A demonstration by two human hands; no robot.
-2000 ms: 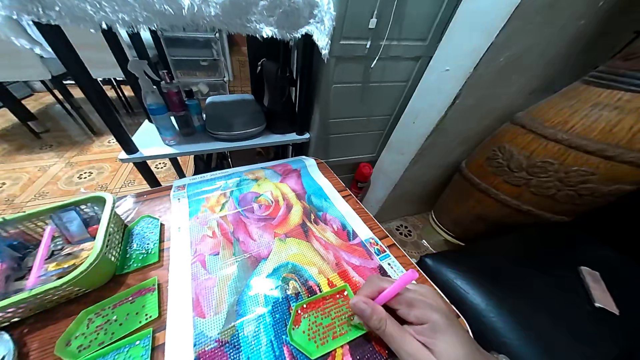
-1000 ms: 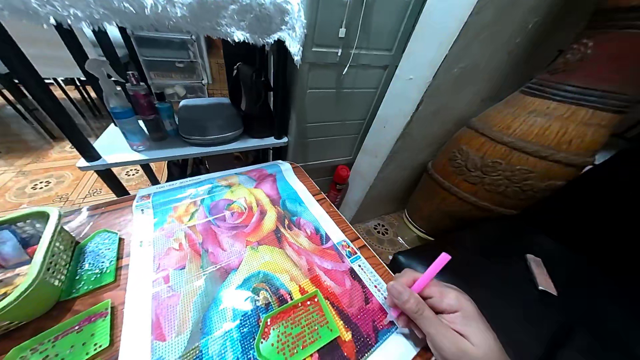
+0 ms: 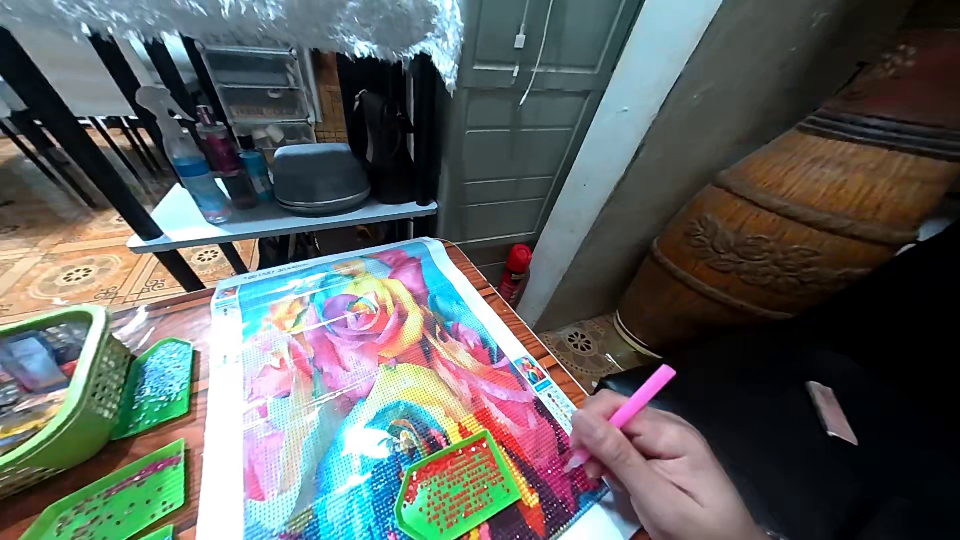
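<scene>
My right hand (image 3: 652, 457) grips a pink diamond-painting pen (image 3: 634, 405), its tip down at the lower right part of the diamond-painting canvas (image 3: 360, 360), which shows colourful roses. Just left of the hand, a green tray (image 3: 457, 487) with red drills lies on the canvas. Left of the canvas are a green tray of blue drills (image 3: 159, 382) and another green tray (image 3: 124, 495) with sparse dark and pinkish drills. My left hand does not show.
A green plastic basket (image 3: 97, 375) of packets stands at the table's left. Beyond the table, a shelf (image 3: 285, 225) holds a spray bottle (image 3: 191, 169), other bottles and a grey case (image 3: 319, 176). A red can (image 3: 516, 271) and a carved wooden barrel (image 3: 765, 232) stand to the right.
My right hand has moved from beside the tray of red drills to the canvas's right margin, then back onto the coloured area with the pen. The view has shifted somewhat.
</scene>
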